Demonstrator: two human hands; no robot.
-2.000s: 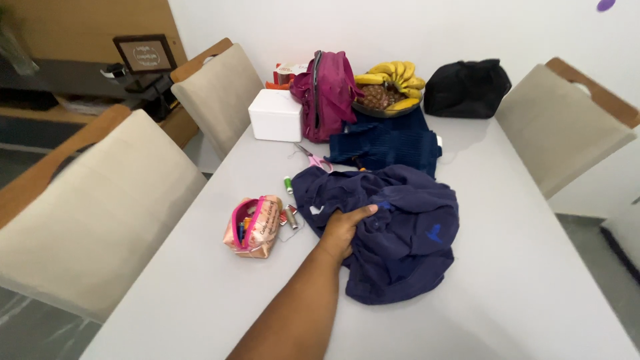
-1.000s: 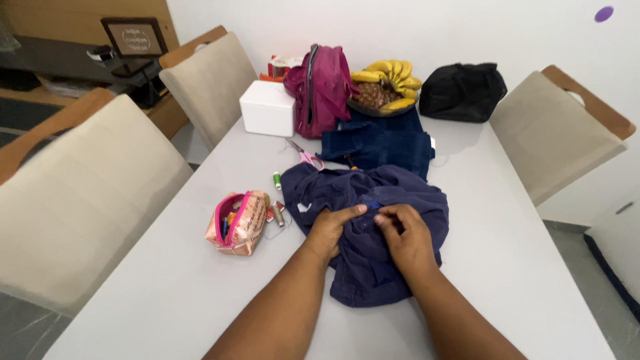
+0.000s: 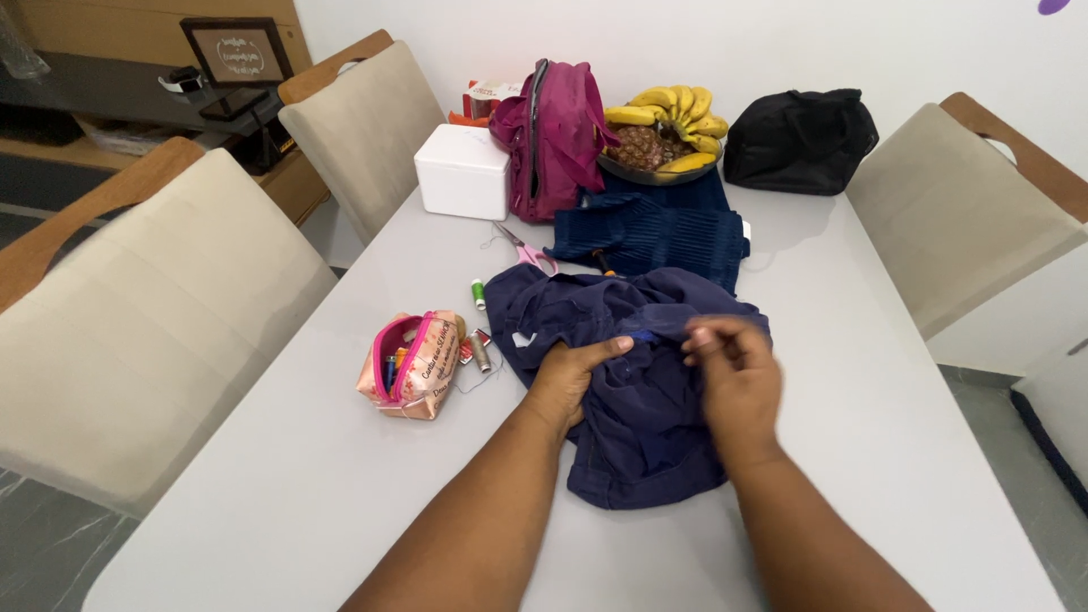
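Note:
A navy blue garment point(image 3: 646, 425) lies bunched on the white table. My left hand point(image 3: 569, 378) grips its cloth, thumb on top near a patch of brighter blue. Over the garment's right part is my right hand point(image 3: 735, 378), blurred, with fingertips drawn together; whether a needle or thread is between them cannot be seen. Left of the cloth are a green thread spool point(image 3: 478, 294), a grey thread spool point(image 3: 480, 353) with loose thread, and an unzipped pink pouch point(image 3: 416, 365) holding small items. Pink-handled scissors point(image 3: 531, 253) rest just beyond the garment.
Behind the garment lies folded dark blue ribbed cloth point(image 3: 654, 234). Farther back stand a white box point(image 3: 463, 174), a magenta backpack point(image 3: 557, 144), a bowl point(image 3: 671, 176) of bananas and pineapple, and a black bag point(image 3: 799, 144). Beige chairs point(image 3: 161, 323) flank the table.
My right hand, out of view two seconds ago, came in to the garment near my left thumb and has since moved a little to the right. My left hand keeps its place on the cloth.

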